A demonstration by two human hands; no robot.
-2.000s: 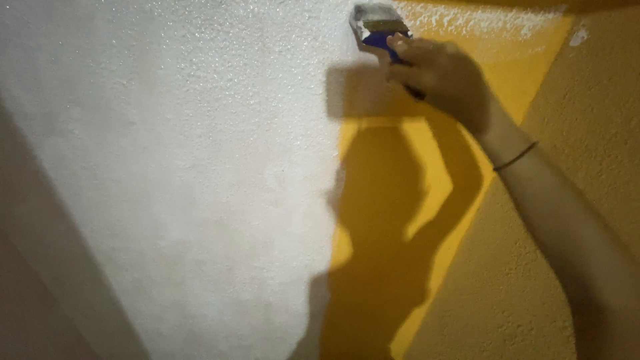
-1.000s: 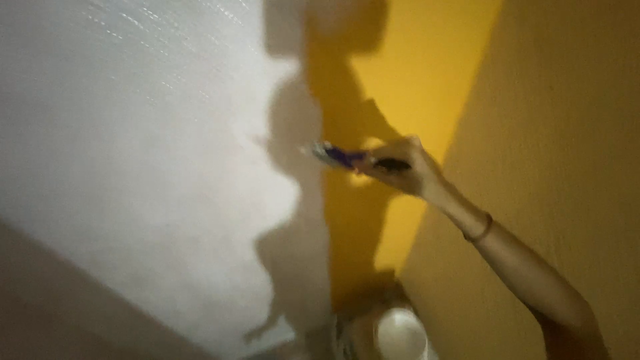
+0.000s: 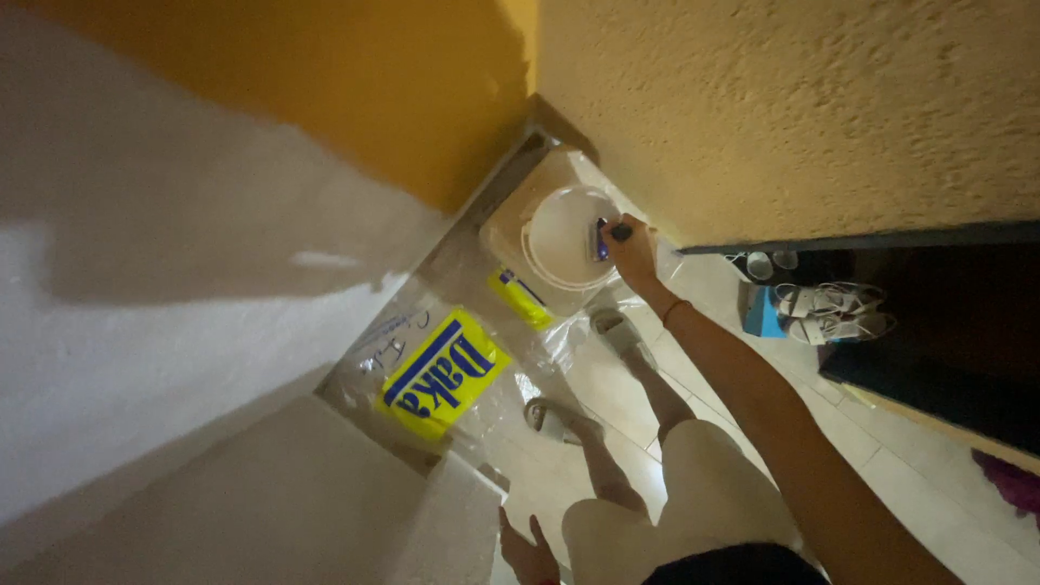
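Note:
A paintbrush (image 3: 601, 240) with a blue and dark handle is in my right hand (image 3: 632, 248), over the right side of an open plastic bucket (image 3: 528, 244) of white paint (image 3: 569, 231). Whether the bristles touch the paint cannot be told. The bucket stands on a box-like support wrapped in plastic, in the corner between the walls. My left hand (image 3: 528, 551) is low in the view beside the edge of a pale surface, fingers apart, with nothing seen in it. On the left, the wall is partly white (image 3: 49, 349) and partly yellow-orange (image 3: 366, 89).
Clear plastic sheeting with a yellow and blue print (image 3: 447, 374) covers the floor by the wall. My feet in sandals (image 3: 621, 333) are beside it. Sneakers (image 3: 837, 313) and a light-blue box (image 3: 764, 312) lie at the right near a dark opening. A textured yellow wall (image 3: 780, 114) rises above.
My right hand has moved with the paintbrush from the wall down to the bucket. The view has swung down to the floor, and my left hand has come into view.

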